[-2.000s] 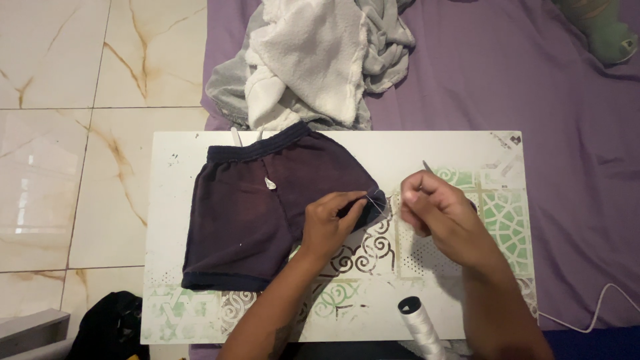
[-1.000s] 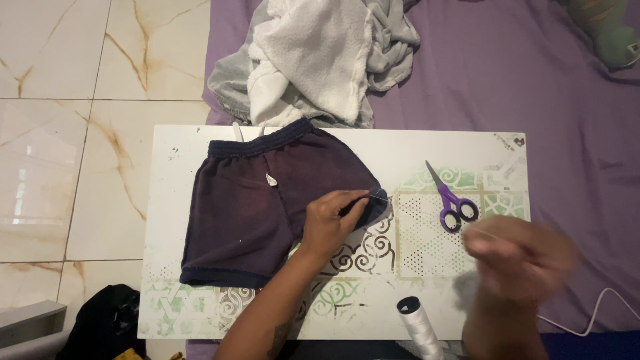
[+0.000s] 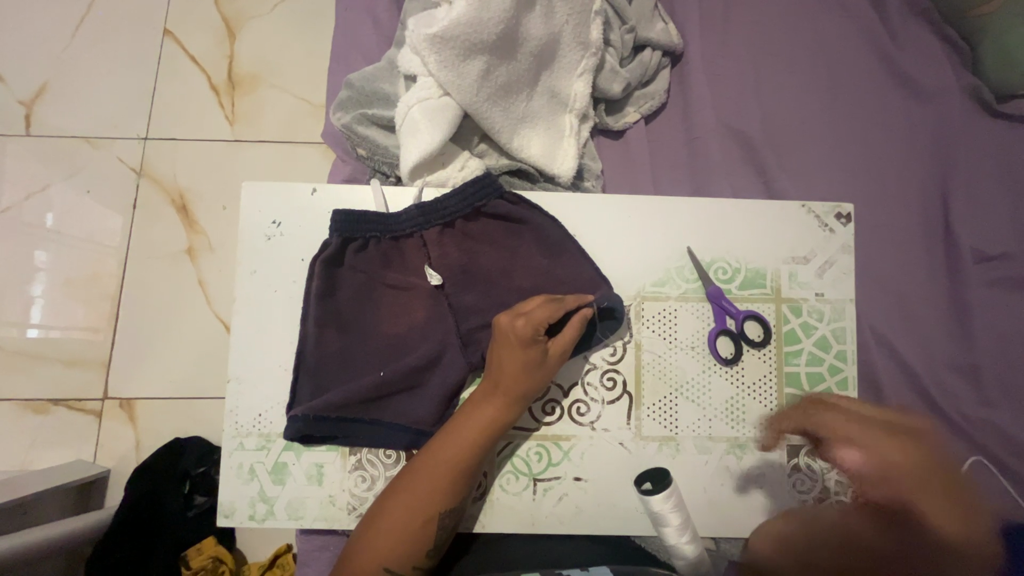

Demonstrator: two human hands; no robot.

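Observation:
Dark purple shorts (image 3: 384, 312) with a navy waistband and navy hems lie on a white patterned board. My left hand (image 3: 528, 336) pinches the navy hem of the right-hand leg opening, where a fine thread shows at the fingertips. My right hand (image 3: 864, 448), blurred, is over the board's lower right edge; whether it holds a needle or thread cannot be seen. Purple-handled scissors (image 3: 728, 316) rest on the board between the shorts and its right edge. A spool of white thread (image 3: 672, 516) is at the board's near edge.
The board (image 3: 272, 240) lies on a purple cloth (image 3: 768, 104). A white and grey fleece blanket (image 3: 512, 80) is bunched beyond it. Black fabric (image 3: 164, 504) and yellow fabric (image 3: 208, 556) are at lower left, beside a grey edge (image 3: 48, 496). Tiled floor lies left.
The scissors, hidden behind my right hand two seconds ago, now show on the board. My right hand has moved right and toward the near edge. My left hand stays at the hem.

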